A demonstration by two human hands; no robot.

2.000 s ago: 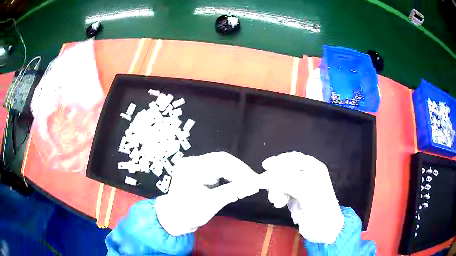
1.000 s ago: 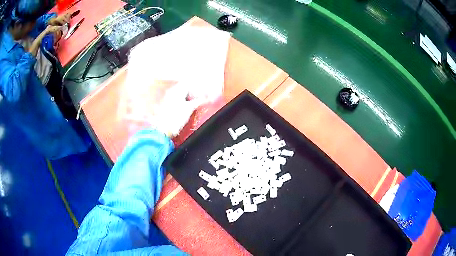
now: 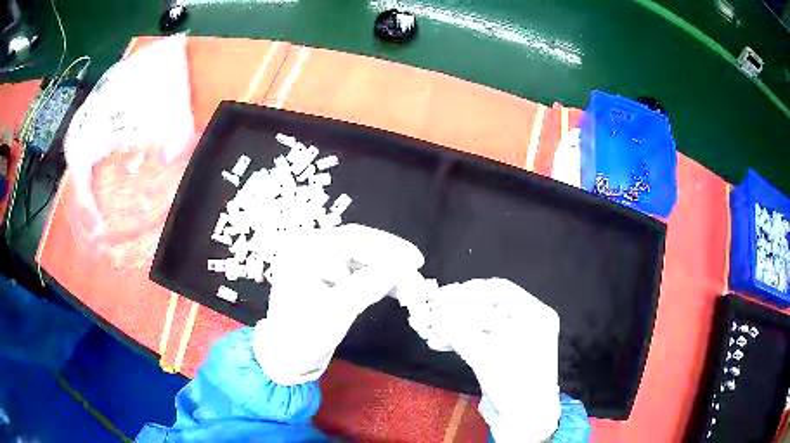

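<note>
My left hand (image 3: 333, 298), in a white glove, is over the middle of the large black tray (image 3: 546, 234), its fingertips closed on a small white part (image 3: 419, 290). My right hand (image 3: 494, 337), also gloved in white, meets it there, its fingertips at the same white part. The part is mostly hidden between the fingers and hard to tell from the gloves. A loose pile of white plastic housings (image 3: 275, 208) lies in the tray's left half, partly hidden by my left hand.
A clear plastic bag (image 3: 130, 156) lies left of the tray. Beyond the tray's right side stand a blue bin (image 3: 628, 147) with tiny metallic bits and a blue bin (image 3: 752, 208) with white pieces. A small black tray (image 3: 762, 372) is at right. Black round dishes (image 3: 395, 26) stand on the green surface.
The view has swung from the left back to the large tray. My left hand has moved from the plastic bag to the tray's middle, and my right hand is in view again, meeting it.
</note>
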